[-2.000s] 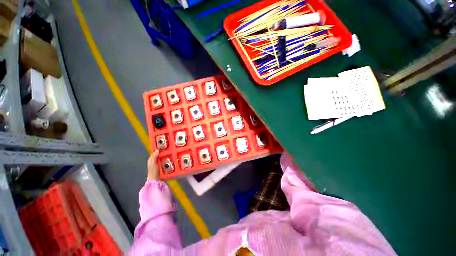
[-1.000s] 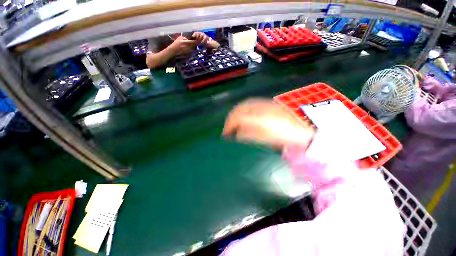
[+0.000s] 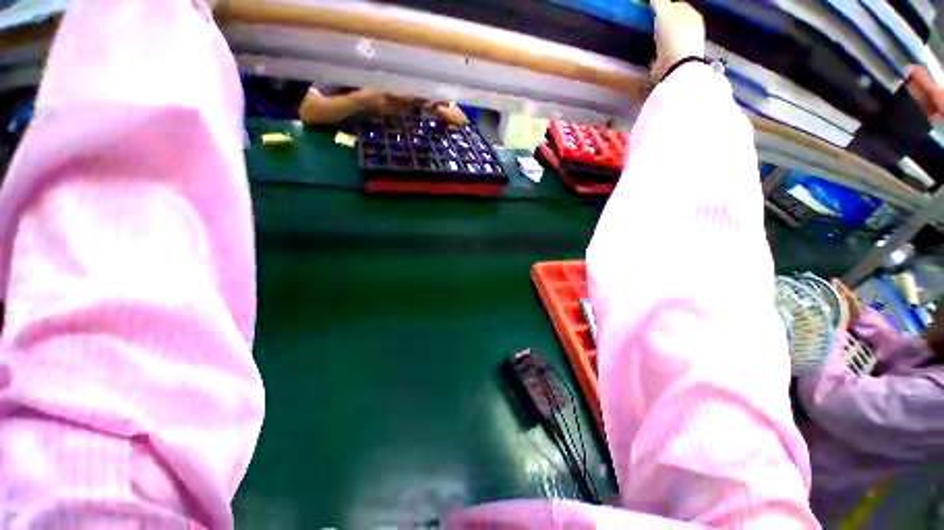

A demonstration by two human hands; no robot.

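Both my pink striped sleeves reach up to the overhead shelf. My left hand is cut off by the top edge. My right hand, with a thin dark band on the wrist, is at the blue edge of a stacked tray on the shelf. Its fingertips are cut off, so its grip is unclear. The stack shows blue, black and white edges.
A black power box with cables lies on the green bench. A red tray is partly behind my right sleeve. Across the bench, another person's hands are behind a black tray. Right are a fan and another person.
The red tray of watch units seen earlier is out of view. My right arm has risen from above the bench to the shelf, and my left sleeve has come into view, raised. The black power box now shows.
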